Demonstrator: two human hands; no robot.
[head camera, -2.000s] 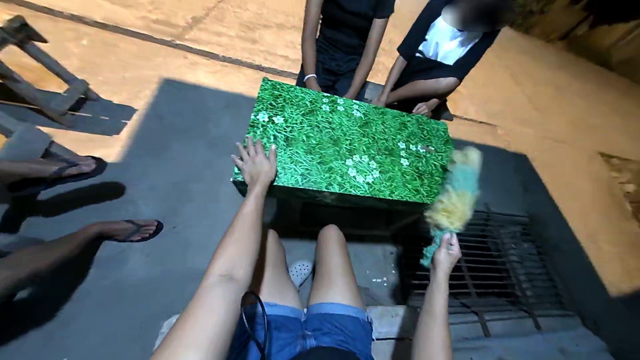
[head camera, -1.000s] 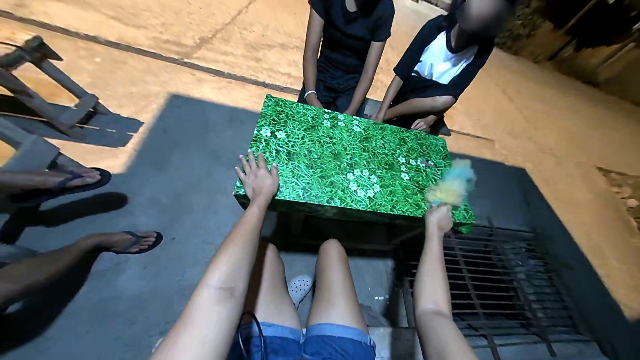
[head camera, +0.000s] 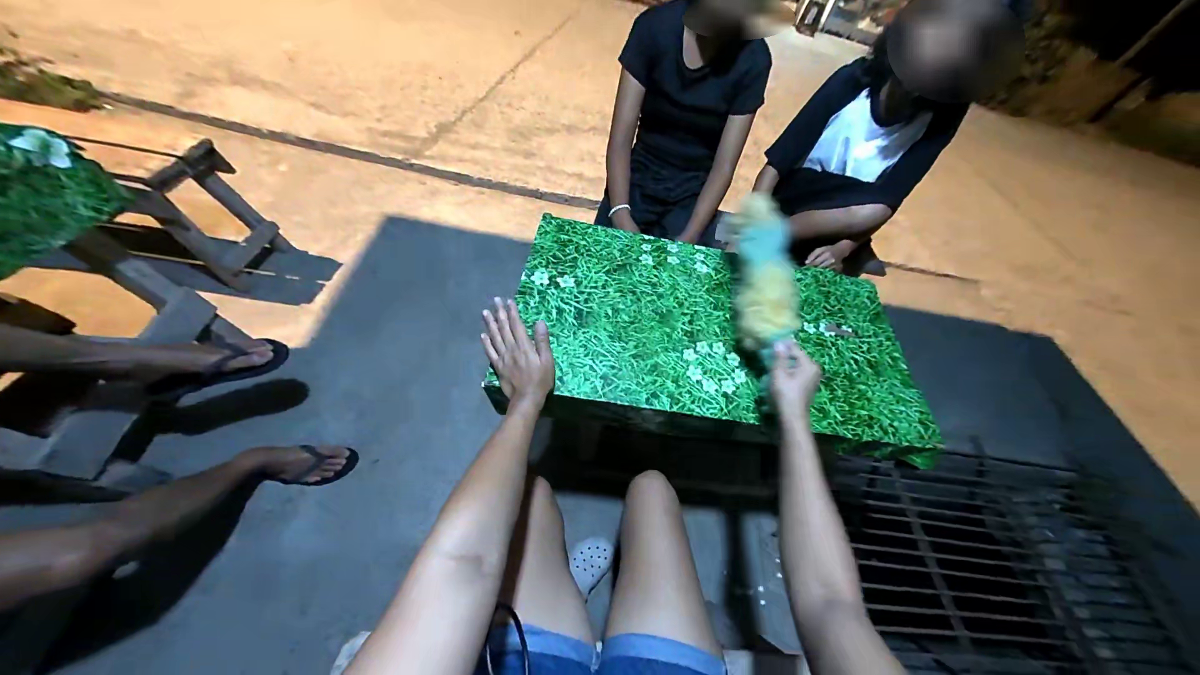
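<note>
A low table with a green grass-and-flower print cover (head camera: 637, 319) stands in front of my knees. My left hand (head camera: 520, 356) lies flat with fingers spread on the cover's left edge, holding nothing. My right hand (head camera: 794, 375) is closed around the handle end of a fluffy yellow and blue-green duster (head camera: 767, 272). The duster is blurred and points away from me over the right half of the table; whether it touches the cover cannot be told. A small dark mark or object (head camera: 837, 330) lies on the cover to its right.
Two people sit across the table, one in a black shirt (head camera: 694, 103), one in a black-and-white shirt (head camera: 867, 141). A metal floor grate (head camera: 947, 553) lies at the lower right. At the left are another person's sandalled feet (head camera: 314, 464) and a wooden bench frame (head camera: 220, 197).
The duster has swung from the table's right end to over its right half, and my right hand has moved left with it. My left hand stays on the left edge.
</note>
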